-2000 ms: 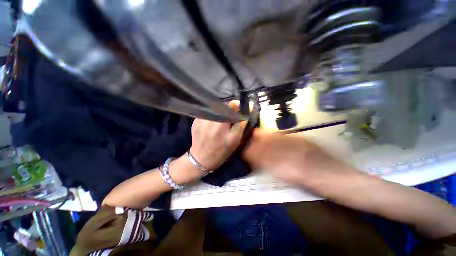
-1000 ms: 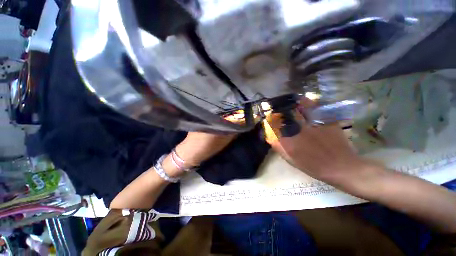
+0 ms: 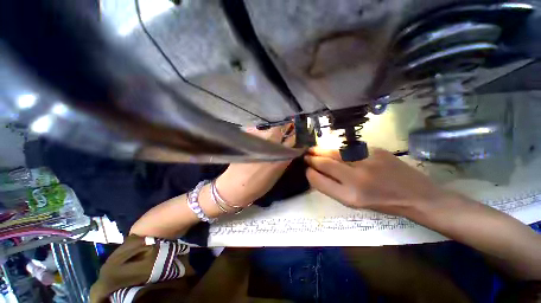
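Note:
A black cloth garment (image 3: 113, 192) lies heaped left of the needle area, with part of it between my hands. My left hand (image 3: 255, 171) is on the garment just left of the presser foot, its fingers partly hidden behind the curved metal guard (image 3: 178, 133). My right hand (image 3: 362, 180) is right of the foot, thumb and fingers pinched together at the garment's edge. The presser foot and needle area (image 3: 305, 131) are lit and partly covered. A small black block (image 3: 354, 151) hangs just above my right hand.
The grey machine head (image 3: 332, 47) fills the top. A knurled tension knob (image 3: 455, 141) with a spring is at upper right. Thin grey-green pieces (image 3: 504, 136) lie right. Ruler tape (image 3: 285, 223) runs along the front edge. A green packet (image 3: 50, 198) and pink strands are at far left.
My right hand has moved from beside the foot a little down and right, its fingers now pinched at the cloth. Less cloth shows between my hands. The view has shifted closer to the machine head.

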